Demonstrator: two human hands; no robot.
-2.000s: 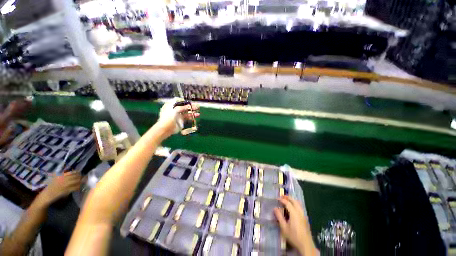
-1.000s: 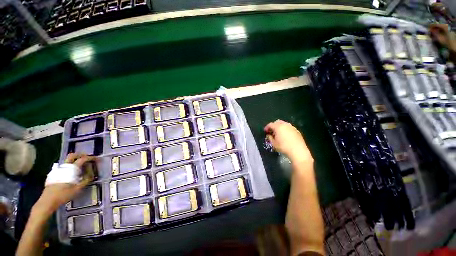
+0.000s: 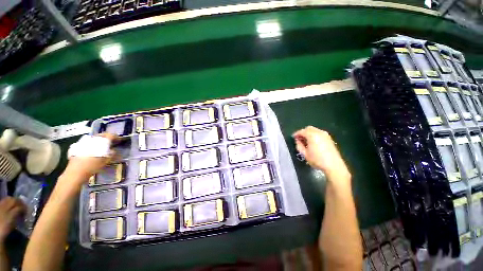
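The blister tray (image 3: 288,185) lies in front of me with gold-ended phone frames (image 3: 204,184) in its pockets. One all-black frame (image 3: 115,127) sits in the top left pocket. My left hand (image 3: 94,150), with a white covering, is over the left column just below it; its fingertips reach a dark frame there, and I cannot tell if they grip it. My right hand (image 3: 313,147) is right of the tray with bent fingers, over the small glittering components (image 3: 300,156). Whether it pinches one is too small to tell.
Stacked trays of frames (image 3: 410,143) stand at the right. The green conveyor belt (image 3: 212,66) runs behind the tray, with more frame trays (image 3: 119,13) beyond it. A cream fan (image 3: 41,156) and a neighbour's hand (image 3: 10,211) are at the left. Another tray (image 3: 389,246) shows at the lower right.
My left hand went from above the belt with a frame to the tray's left column, and then up that column. My right hand left the tray for the small components. The tray stack's top has settled.
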